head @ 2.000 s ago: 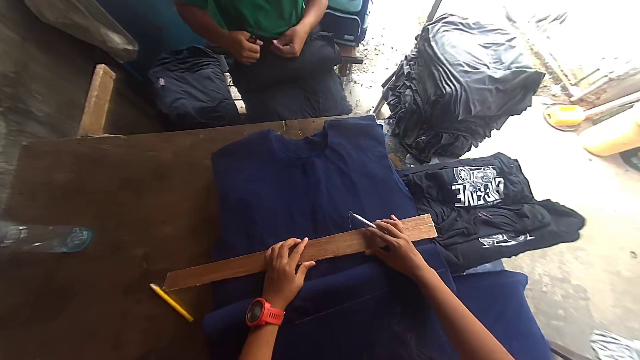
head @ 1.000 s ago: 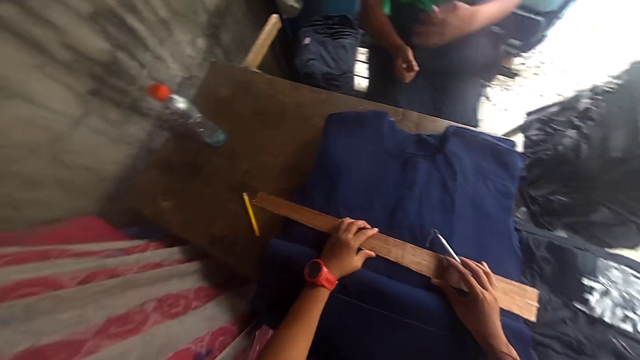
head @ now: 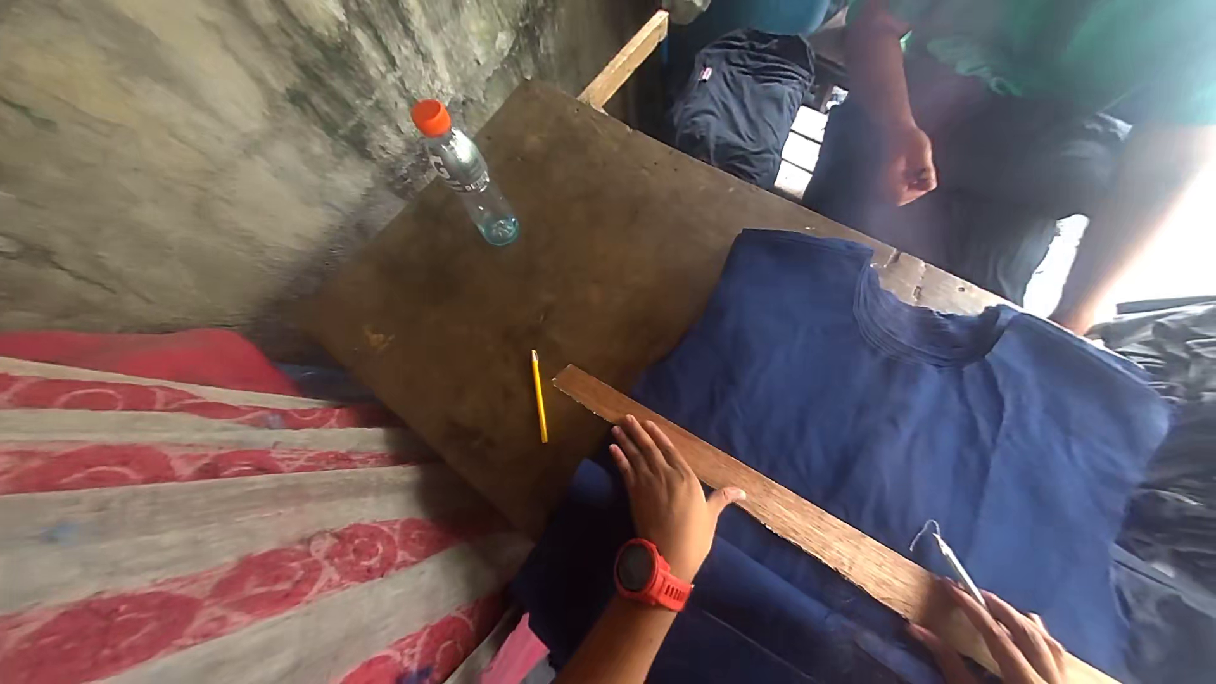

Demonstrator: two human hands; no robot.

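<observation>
A flat wooden strip (head: pixel 760 489) lies slantwise across a pile of navy blue shirt-shaped fabric (head: pixel 807 380) on the wooden table. My left hand (head: pixel 670 499), with a red watch at its wrist, presses on the strip, fingers spread on its upper side and thumb at its edge. At the lower right, my right hand (head: pixel 1007 636) rests on the strip and holds a slim white pen-like tool (head: pixel 958 570), whose tip points up and left over the fabric. A yellow pencil (head: pixel 540 397) lies on the table beside the strip's left end.
A plastic bottle with an orange cap (head: pixel 472 180) lies on the table (head: pixel 608 199) by the stained wall. Red and white patterned cloth (head: pixel 209 513) covers the lower left. Across the table is a person in green (head: pixel 1045 57); dark bundled fabric (head: pixel 746 100) lies behind the table edge.
The view has swung left, bringing in the wall and patterned cloth. Both my hands stay on the strip. The other person's hands, together two seconds ago, are now apart.
</observation>
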